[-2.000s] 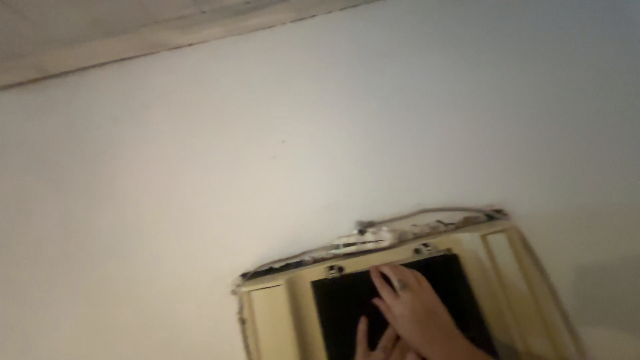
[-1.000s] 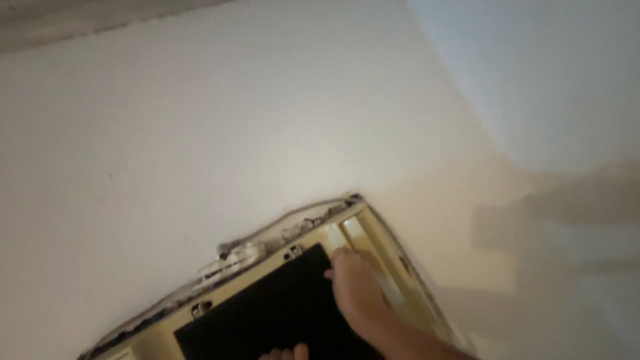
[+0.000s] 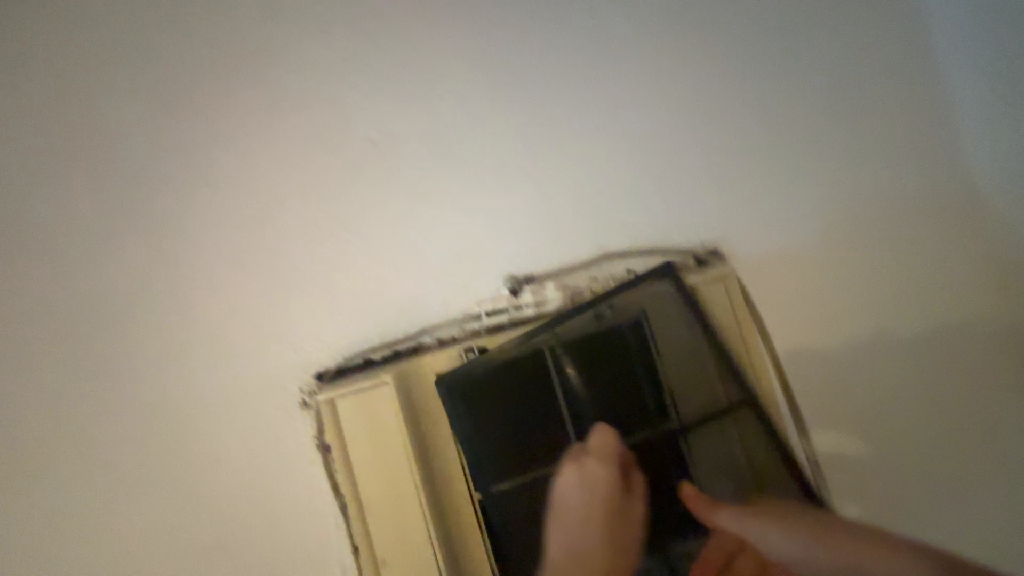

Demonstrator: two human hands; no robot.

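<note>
A dark, see-through framed panel (image 3: 712, 352) with crossbars, perhaps a mesh filter, is tilted in front of a cream housing (image 3: 376, 472) set against the wall. Its top right corner reaches the housing's upper edge. My left hand (image 3: 596, 508) is closed at the crossbars near the middle of the panel, seemingly gripping them. Just to its right, my right hand (image 3: 740, 528) has its thumb extended over the panel's lower part; its other fingers are partly out of frame, and its hold is unclear. Motion blur softens both hands.
The pale wall (image 3: 368, 192) surrounds the housing. A cable (image 3: 624, 254) runs along the housing's ragged top edge, by a whitish fitting (image 3: 524, 302). A small metal clip (image 3: 474, 353) shows left of the panel's top edge.
The crossbarred panel now shows tilted over the housing, where a plain black rectangle showed before. My hands have come close together over it. The view has shifted.
</note>
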